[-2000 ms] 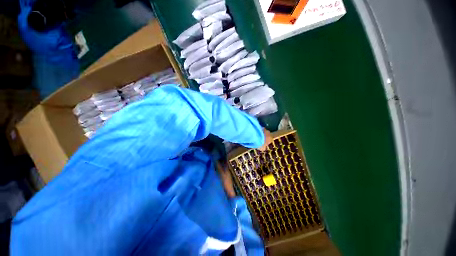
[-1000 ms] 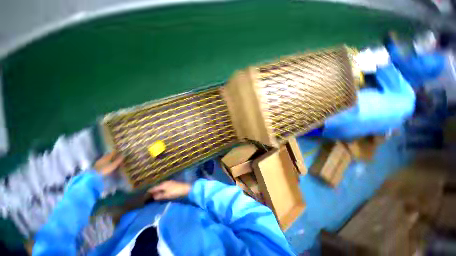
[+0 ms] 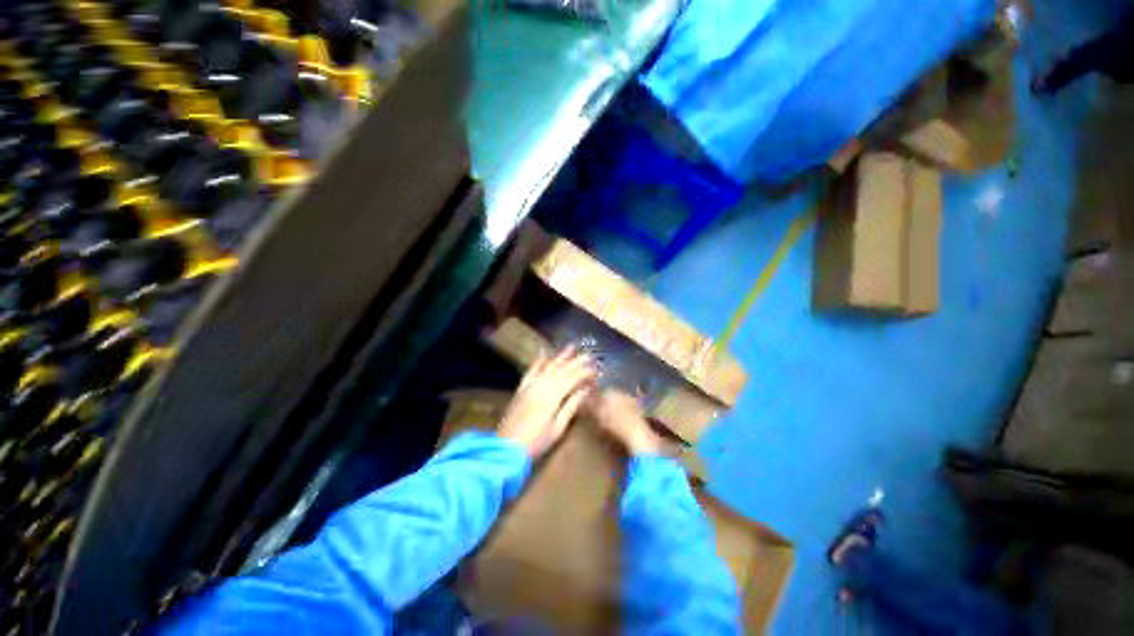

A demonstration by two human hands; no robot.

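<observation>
Brown cardboard cartons (image 3: 553, 522) lie low beside the bench, at the centre and bottom. My left hand (image 3: 547, 400) reaches down to the top edge of one carton, with its fingers pointing away from me. My right hand (image 3: 624, 422) is close beside it on the right, partly blurred. The finger grip of both hands is unclear. A narrow open carton (image 3: 634, 317) lies just beyond my hands, with a grey, unclear inside. A divided carton with yellow and black cells (image 3: 162, 174) fills the left side, very near and blurred.
The green bench with its pale edge (image 3: 529, 137) runs diagonally on the left. A person in a blue smock (image 3: 808, 75) is at the top. A closed brown carton (image 3: 877, 236) stands on the blue floor (image 3: 796, 410). A foot (image 3: 856, 537) shows at the lower right.
The view has swung from the bench down to the floor side. Both hands have moved from beside the divided carton to the cartons below. The divided carton now looks much nearer.
</observation>
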